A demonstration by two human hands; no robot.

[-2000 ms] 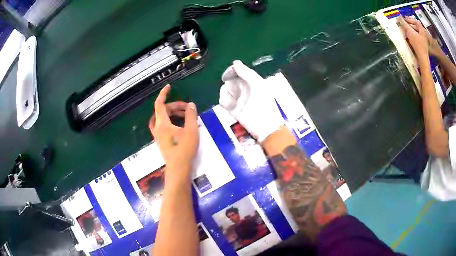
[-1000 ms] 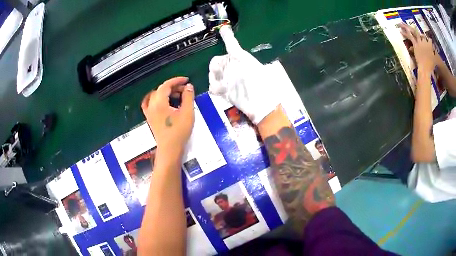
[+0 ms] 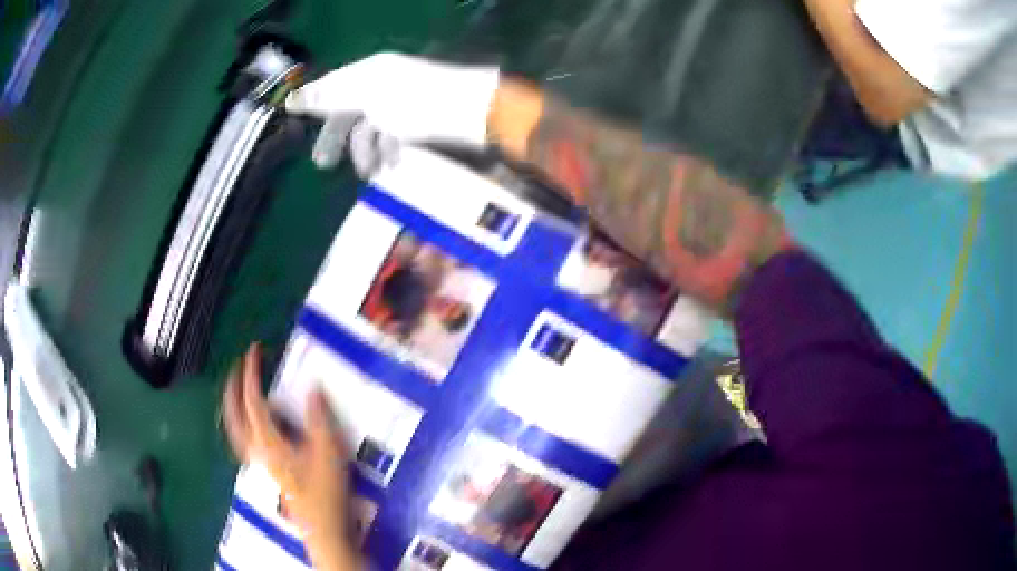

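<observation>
The long black housing (image 3: 206,223) lies on the green surface at the upper left, with a pale strip along its open top. Its wiring end (image 3: 271,69) is at the upper end, blurred. My right hand (image 3: 385,112), in a white glove, reaches to that end; its fingertips are at or very near the wires, and whether they grip anything cannot be told. My left hand (image 3: 292,446) is bare, blurred and empty, fingers apart, over the left edge of the printed sheet (image 3: 535,379).
A white cover (image 3: 50,379) lies at the left edge. Small dark parts (image 3: 125,541) are at the lower left. Another person's arm and white shirt (image 3: 942,67) show at the upper right, above a blue-green floor (image 3: 870,268) with a yellow line.
The view has turned, so the housing now stands steeper at the left. My gloved hand stays by the wiring end. My bare hand has moved down, away from the housing's middle, and its fingers have spread.
</observation>
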